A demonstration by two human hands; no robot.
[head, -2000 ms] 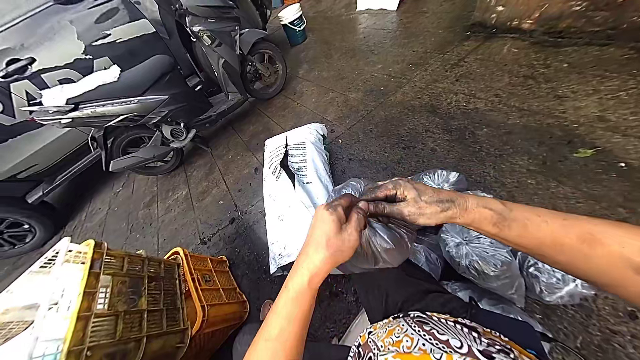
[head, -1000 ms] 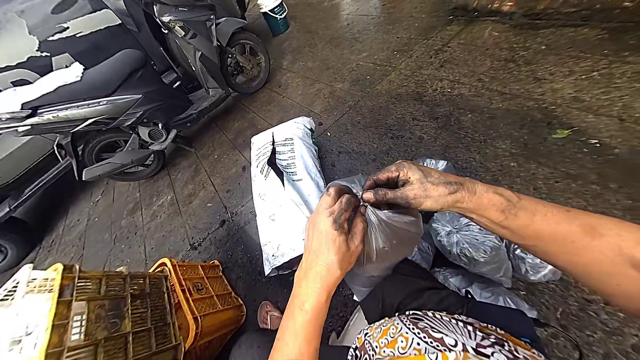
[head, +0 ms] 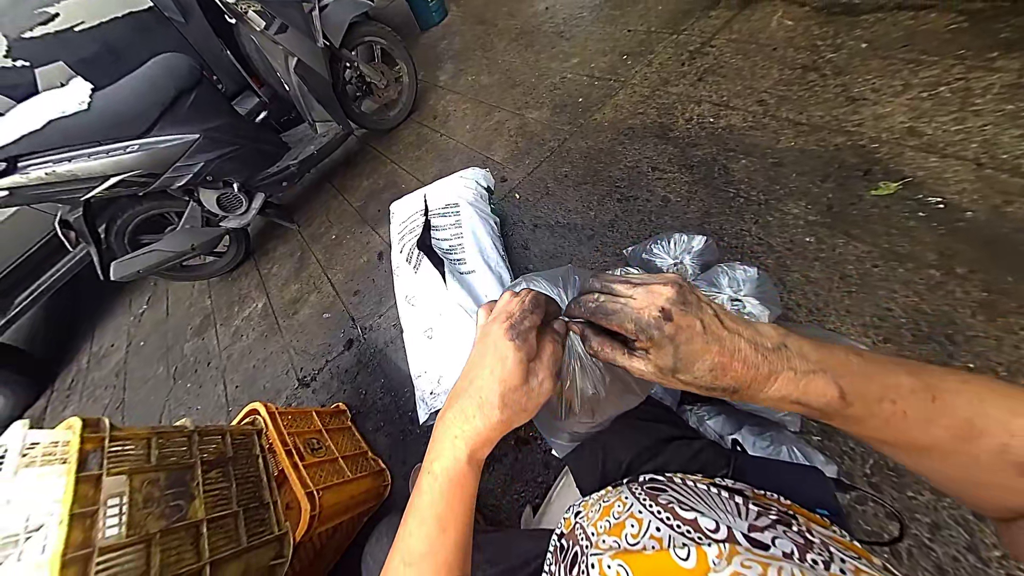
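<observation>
My left hand [head: 520, 344] and my right hand [head: 656, 328] meet at the gathered neck of a clear plastic bag [head: 588, 388], both pinching it, with fingers darkened by black dirt. The bag's body bulges below them, close to my lap; what fills it is hard to make out. Beyond my left hand lies a white printed sack [head: 448, 296] with a long slit in its upper face, dark inside. Several tied clear plastic bags [head: 740, 290] lie on the ground behind and below my right hand and forearm.
Plastic crates, one yellow-brown [head: 176, 488] and one orange [head: 328, 456], stand at the lower left. A parked motor scooter [head: 232, 144] fills the upper left, with part of a teal bucket [head: 428, 12] behind it. The paved ground [head: 560, 120] is dark and stained.
Both hands stay on the bag's neck throughout, while the fingers of the right hand have shifted their hold on it. The view has moved somewhat nearer the hands.
</observation>
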